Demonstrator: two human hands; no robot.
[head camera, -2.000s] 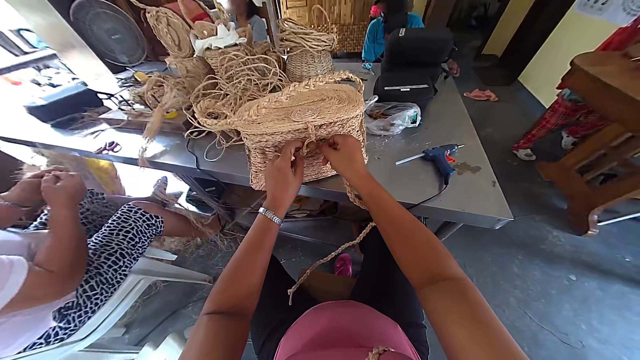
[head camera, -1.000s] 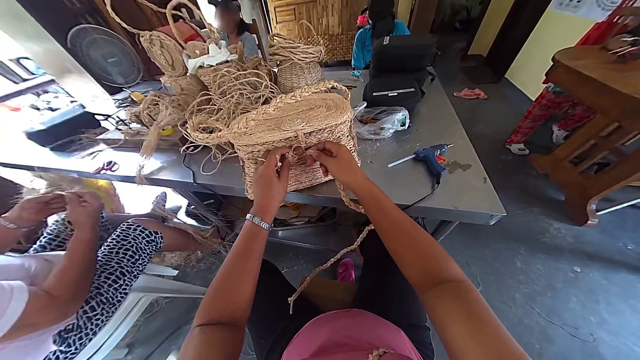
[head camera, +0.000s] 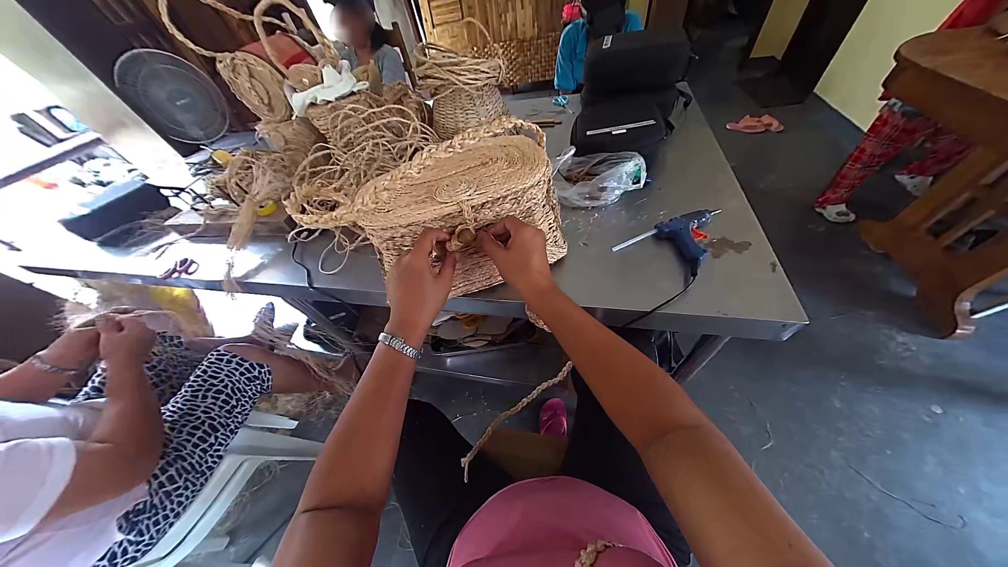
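A woven natural-fibre bag (head camera: 472, 185) with a braided handle and a coiled oval panel stands on the metal table in front of me. My left hand (head camera: 423, 276) and my right hand (head camera: 516, 252) pinch a small round button-like piece (head camera: 465, 235) from either side, at the bag's front below a short cord loop. The fingertips are partly hidden against the weave. A braided cord (head camera: 516, 409) hangs below the table edge. Right of the bag lies a blue glue gun (head camera: 683, 235) with a glue stick in its back and a cable running off the table.
Bundles of loose fibre cord (head camera: 370, 134) and woven baskets (head camera: 471, 110) crowd the table behind the bag. A clear plastic bag (head camera: 602, 177), a black case (head camera: 630, 87) and scissors (head camera: 179, 268) also lie on the metal table (head camera: 740, 283). A co-worker sits at left, others stand or sit beyond.
The small round piece between my fingers shows more clearly now. Both hands stay at the bag's front.
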